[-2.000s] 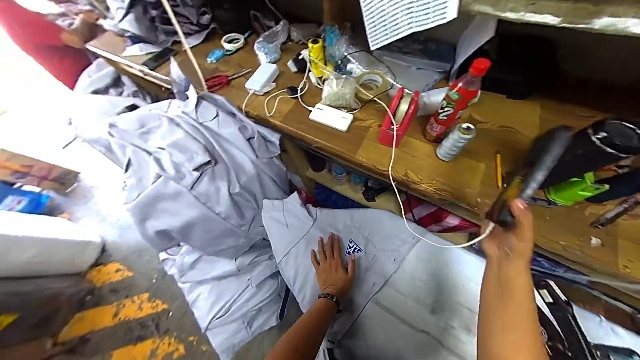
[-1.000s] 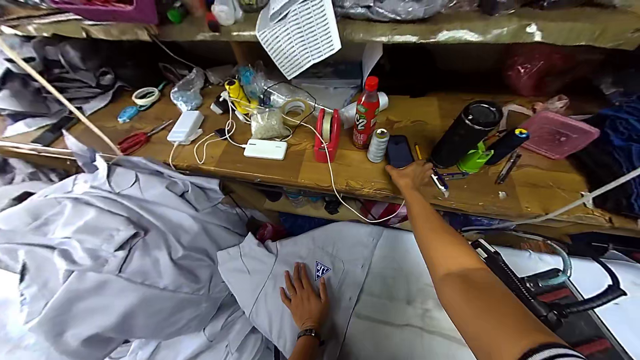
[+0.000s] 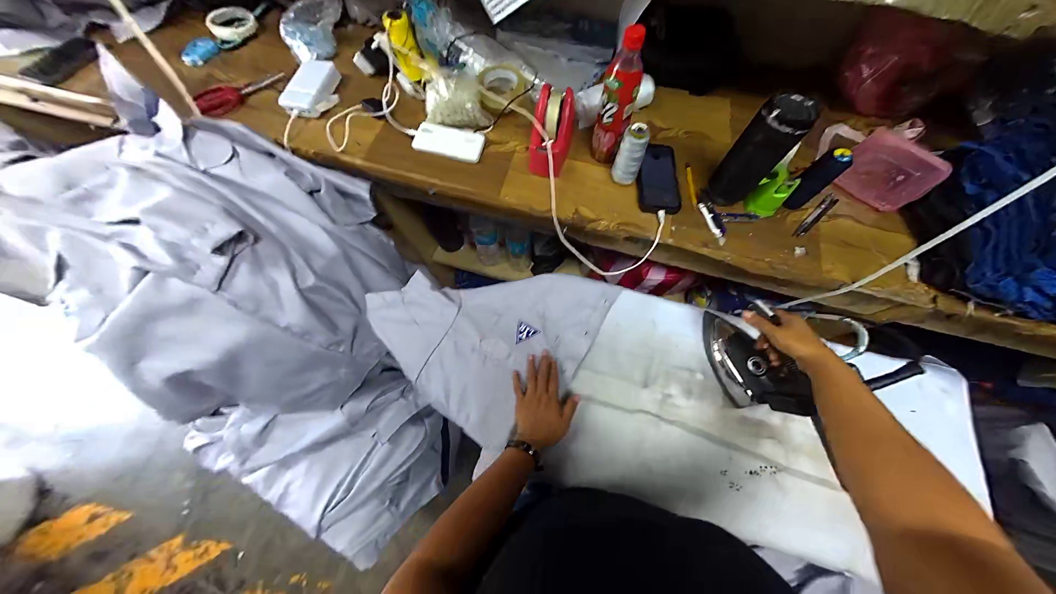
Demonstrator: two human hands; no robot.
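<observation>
My left hand [image 3: 543, 404] lies flat with fingers spread on a light grey garment [image 3: 487, 363], just below its small triangular blue badge [image 3: 526, 332]. The garment covers the left end of a white ironing board [image 3: 660, 462]. At the board's right part, my right hand [image 3: 784, 334] grips the handle of an electric iron [image 3: 751, 363], whose soleplate edge faces left. A smartphone [image 3: 659, 178] lies on the wooden shelf beyond the board, with a white cable plugged in. More grey garments [image 3: 239, 264] hang in a heap at the left.
Along the wooden shelf [image 3: 462, 181] stand a red tape dispenser [image 3: 551, 132], a red bottle [image 3: 619, 95], a thread spool [image 3: 630, 153], a black cylinder [image 3: 763, 148] and a pink plastic basket [image 3: 895, 169]. A white power bank [image 3: 448, 142] lies there. A pale cord [image 3: 932, 239] runs down to the iron's side.
My right hand held the phone in the air, then set it on the shelf; now it has let go and holds the iron. My left hand has stayed on the garment.
</observation>
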